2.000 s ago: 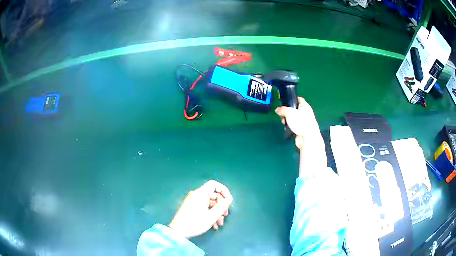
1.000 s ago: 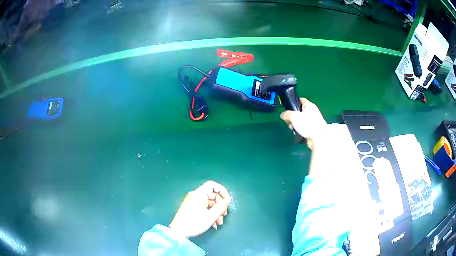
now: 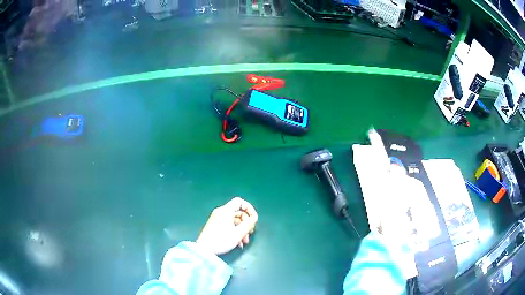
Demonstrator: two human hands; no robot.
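A blue and black battery tester (image 3: pixel 277 112) lies face up on the green bench, its red and black leads looped at its left and a red clamp (image 3: pixel 265 82) behind it. A black barcode scanner (image 3: pixel 328 180) lies on the bench, not held. My left hand (image 3: pixel 232 224) rests near the front with curled fingers and nothing visible in it. My right hand (image 3: pixel 398 222) is over the flat black and white box blanks (image 3: pixel 440 222). It is washed out by glare, so its fingers and any hold are unclear.
Another blue tester (image 3: pixel 64 125) lies at the far left. Printed retail boxes (image 3: pixel 459 86) stand at the back right. A tape roll (image 3: pixel 490 180), a slim blue item (image 3: pixel 475 189) and a black tray (image 3: pixel 506 167) are at the right. A light green rail (image 3: pixel 322 67) crosses behind.
My right hand has let go of the scanner and moved towards me and right onto the blanks. The scanner now lies nearer me, away from the tester. My left hand stays curled.
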